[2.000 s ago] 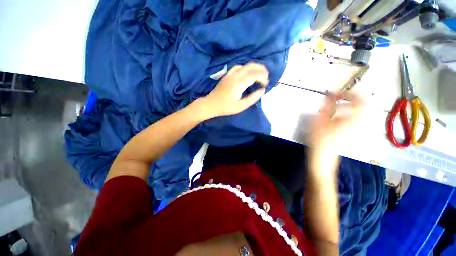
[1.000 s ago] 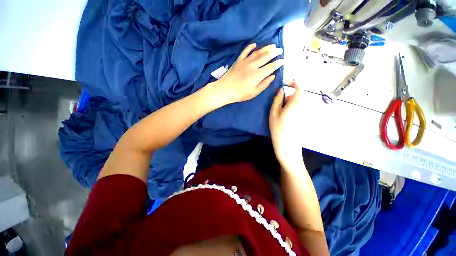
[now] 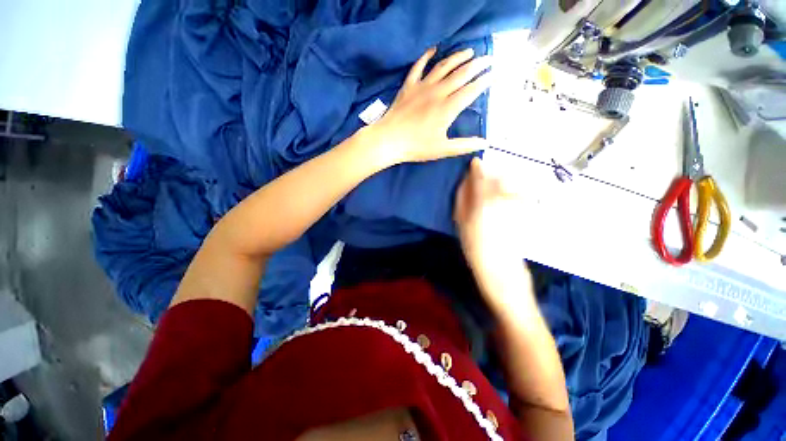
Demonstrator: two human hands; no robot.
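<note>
A wide, crumpled blue garment piece (image 3: 345,52) lies on the white table, its straight right edge just left of the machine. My left hand (image 3: 431,108) lies flat on it near that edge, palm down, fingers spread. A small white label (image 3: 373,111) shows beside my left wrist. My right hand (image 3: 487,202) is at the lower part of the same edge, slightly blurred; whether its fingers pinch the cloth is unclear. The presser foot area (image 3: 560,99) of the sewing machine head (image 3: 638,34) is right of the cloth.
Scissors with red and yellow handles (image 3: 691,215) lie right of the machine. A small metal arm (image 3: 601,145) is on the table (image 3: 586,224). A printed ruler scale (image 3: 732,288) runs near the front edge. Blue cloth bundles (image 3: 164,250) hang left and right below the table.
My right hand has come left from beside the metal arm to the cloth edge. My left hand has opened flat and moved up and right along the edge.
</note>
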